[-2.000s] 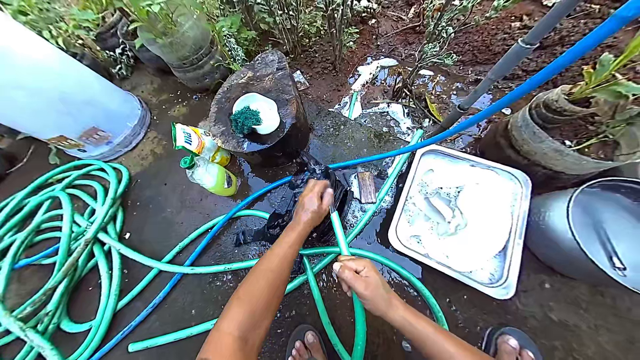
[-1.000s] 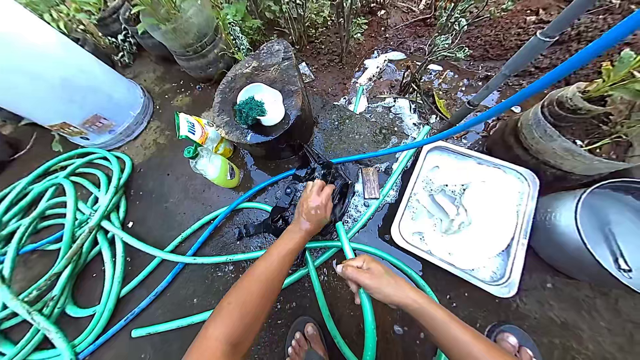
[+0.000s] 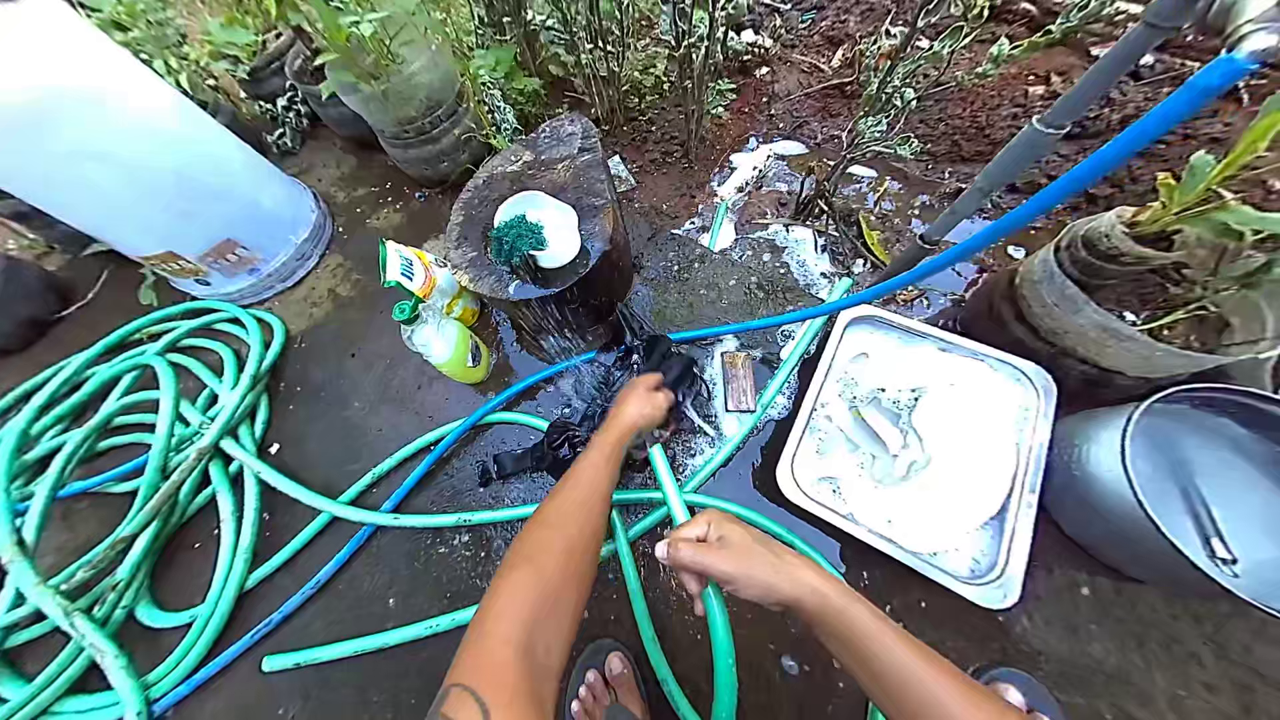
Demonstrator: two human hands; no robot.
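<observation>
My right hand (image 3: 735,560) is closed around a green garden hose (image 3: 668,480), a little below its end. Water sprays from there over a soaked black strap-like item (image 3: 565,445) on the wet ground. My left hand (image 3: 642,408) grips part of that black item; what exactly it is cannot be told. Just right of it lies a small wooden-backed brush or block (image 3: 739,381). A metal tray (image 3: 1015,480) of suds, with a submerged object in it, stands to the right.
A tree stump (image 3: 480,215) bears a white bowl (image 3: 565,232) with a green scouring pad (image 3: 517,240). Two soap containers (image 3: 455,345) stand beside it. Coiled green hose (image 3: 215,430) lies left, a blue hose (image 3: 530,380) crosses the middle, and a metal pot (image 3: 1100,490) stands right.
The water now splashes up toward the stump. My left hand has shifted slightly over the black item, still holding it, and my right hand keeps hold of the hose.
</observation>
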